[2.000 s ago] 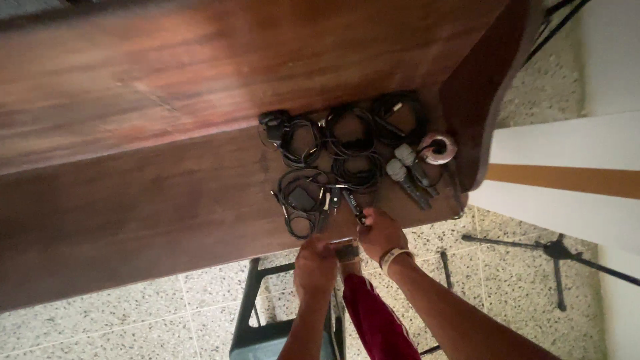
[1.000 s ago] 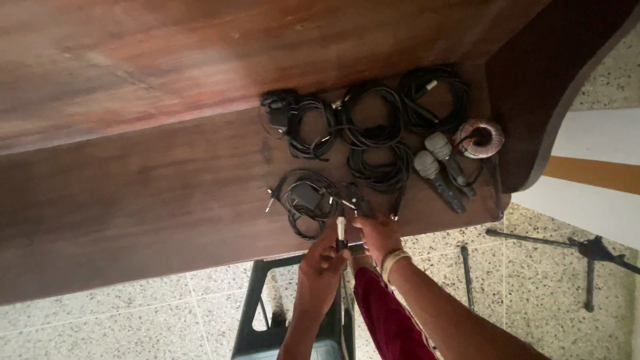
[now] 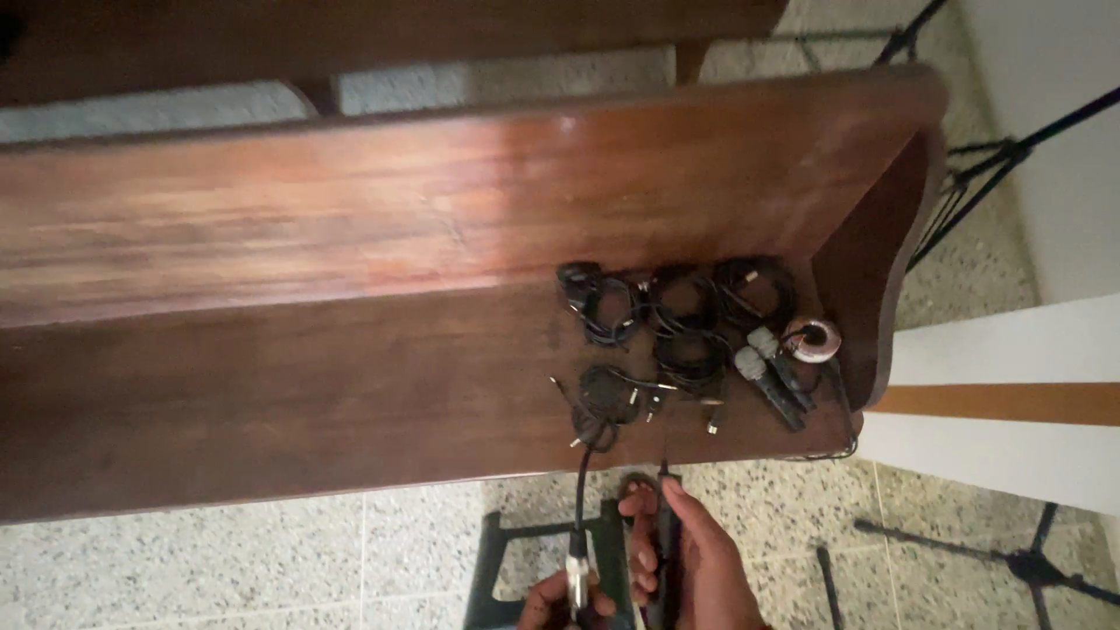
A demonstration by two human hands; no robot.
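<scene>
In my left hand (image 3: 564, 604), near the bottom of the view, is a metal cable connector (image 3: 577, 573); its black cable runs up to the bench seat. My right hand (image 3: 691, 560), just beside it, is closed around a slim black tool (image 3: 667, 534) with a thin tip pointing at the seat edge, its exact kind unclear. Above the hands, coiled black cables (image 3: 687, 306) lie on the wooden bench seat (image 3: 306, 411). Two microphones with grey heads (image 3: 751, 363) lie right of the coils, beside a copper-coloured toroidal coil (image 3: 814, 339).
The bench backrest (image 3: 394, 201) rises behind the seat, with an armrest panel (image 3: 875, 262) at the right. A dark green plastic stool (image 3: 494, 560) stands below the seat edge. Black stand legs (image 3: 1032, 567) spread over the speckled floor at the lower right; another black stand (image 3: 1006, 153) is upper right.
My hands have moved apart and down from the seat edge. The metal connector and the slim black tool now show clearly, one in each hand. The view has shifted and takes in more of the bench.
</scene>
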